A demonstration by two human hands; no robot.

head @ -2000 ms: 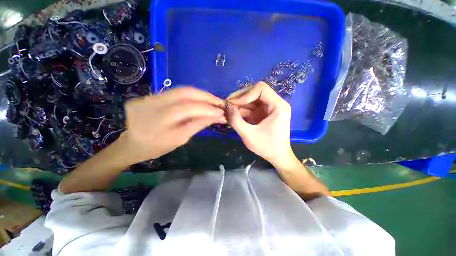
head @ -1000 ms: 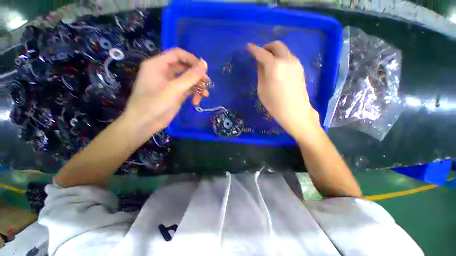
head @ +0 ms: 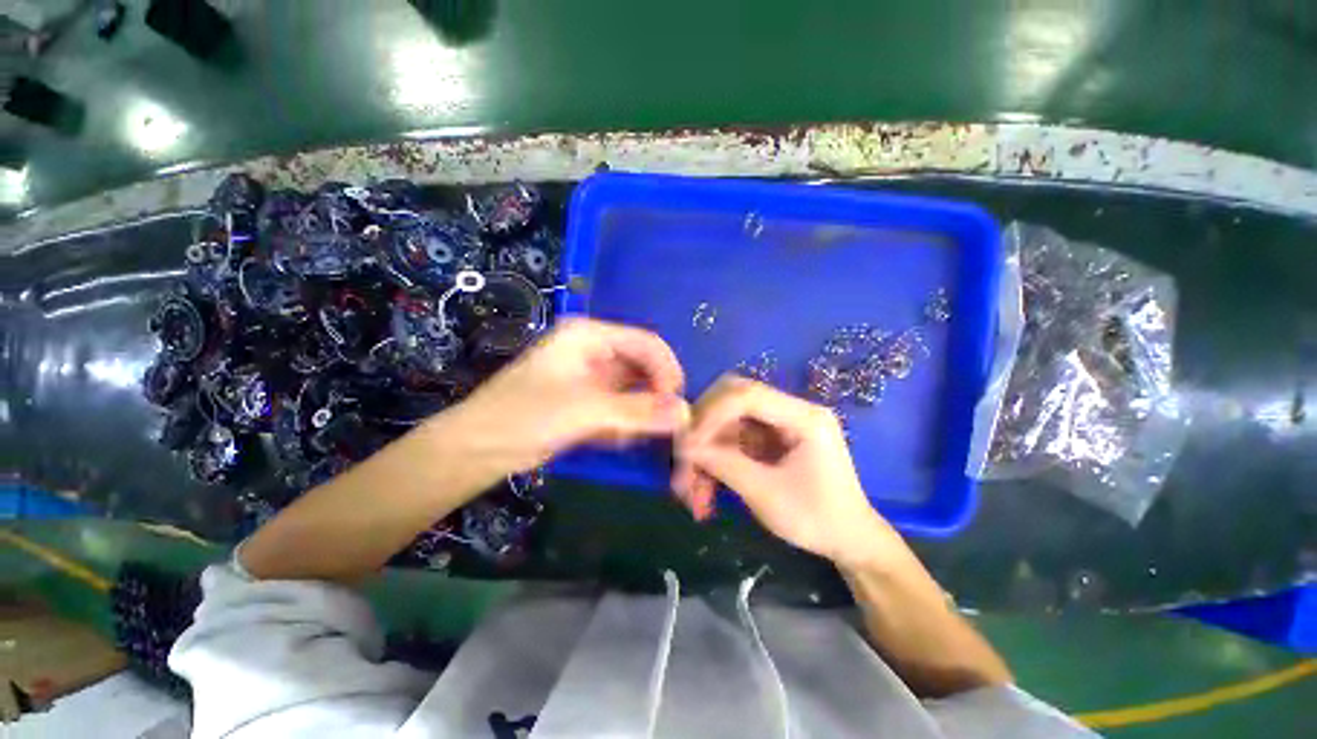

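My left hand (head: 607,387) and my right hand (head: 766,451) meet over the near left part of the blue tray (head: 965,505). Their thumbs and fingers are pinched close together, fingertips touching or nearly so. Whatever is between them is too small and blurred to tell. In the tray, small silvery coil springs (head: 867,361) lie in a loose cluster right of my hands. A single spring (head: 703,316) lies left of the tray's middle and another (head: 753,224) near its far edge. No housing shows in the tray; my hands hide part of its near left side.
A large heap of black wired housings (head: 347,318) lies left of the tray, some against its wall. A clear plastic bag (head: 1086,368) of silvery parts touches its right side. A chipped pale rail (head: 1155,162) runs behind. Small dark parts (head: 44,104) stand beyond it.
My hands were apart over the tray and have come together. The view has tilted up, showing the rail and green surface. The housing seen at the tray's near edge is no longer visible.
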